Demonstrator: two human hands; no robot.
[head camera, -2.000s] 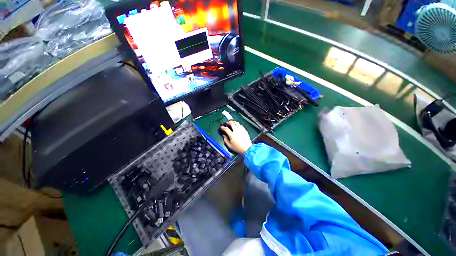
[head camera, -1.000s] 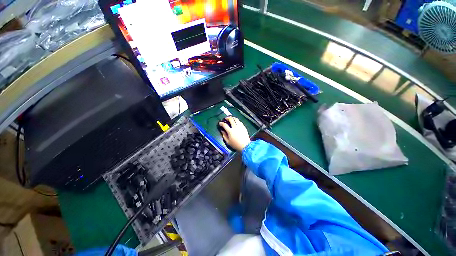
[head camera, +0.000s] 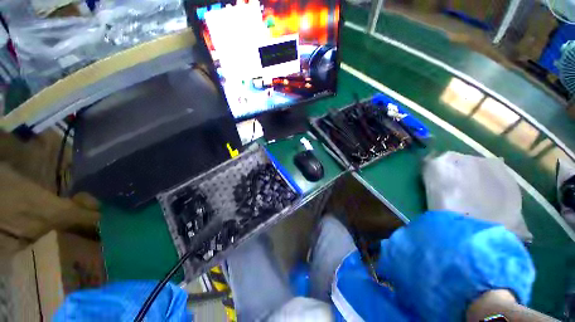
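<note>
The black computer mouse (head camera: 309, 165) lies on the green bench top between the two trays, with no hand on it. My right sleeve (head camera: 454, 264) is bent at the lower right. A bare wrist with a dark band shows at the bottom edge, but the hand itself is cut off. My left sleeve (head camera: 123, 303) shows at the lower left, and its hand is out of the picture. The near tray (head camera: 214, 170) holds many small black blocks. A light-grey non-woven bag (head camera: 473, 185) lies on the bench, partly behind my right sleeve.
The monitor (head camera: 277, 63) stands behind the mouse, with a black computer case (head camera: 151, 132) to its left. The far tray (head camera: 328, 141) of black sticks and a blue bin (head camera: 410, 122) are right of the mouse. A black cable (head camera: 157, 289) crosses the near tray's front.
My right hand has let go of the mouse and moved down and right, out of the picture. The left sleeve has come further into view. The view has shifted left.
</note>
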